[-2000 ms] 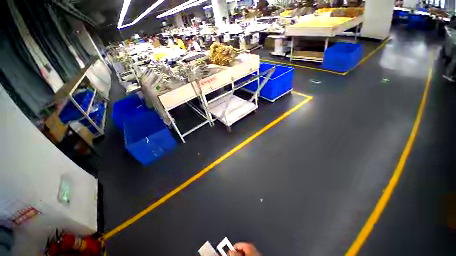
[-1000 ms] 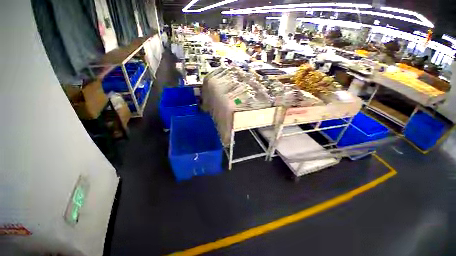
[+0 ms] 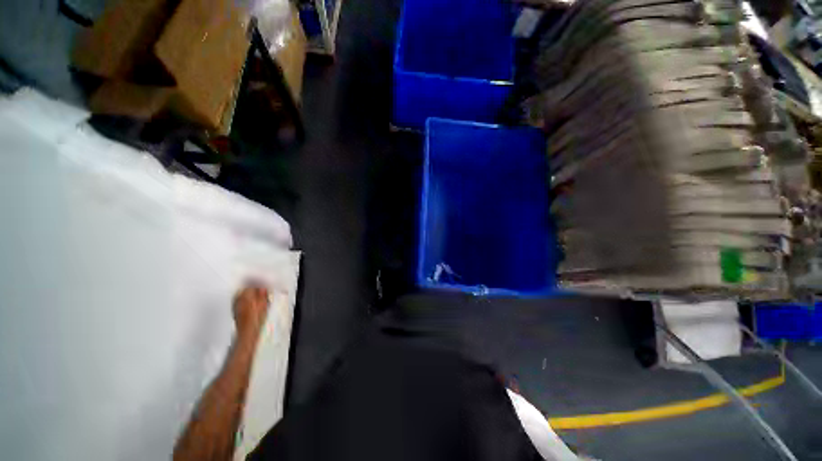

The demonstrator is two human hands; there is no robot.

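My left hand (image 3: 251, 308) is at the lower left, at the edge of a long white cloth-covered surface (image 3: 117, 270). The arm reaches up from the bottom edge of the picture. The fingers look curled but are small and blurred, so I cannot tell if they hold anything. My right hand is out of the picture; only a strip of white sleeve (image 3: 535, 425) shows at the bottom, beside my dark clothing.
Two blue bins (image 3: 487, 212) stand ahead on the dark floor. To their right are stacked grey-beige fabric pieces (image 3: 631, 171) and a low white cart (image 3: 698, 333). Cardboard cartons (image 3: 203, 58) are at the upper left. A yellow floor line (image 3: 658, 413) runs at the lower right.
The view has turned left and down, and the bins and stacked fabric are closer. The hand with small white pieces seen two seconds ago is gone; my left hand now shows at the white surface.
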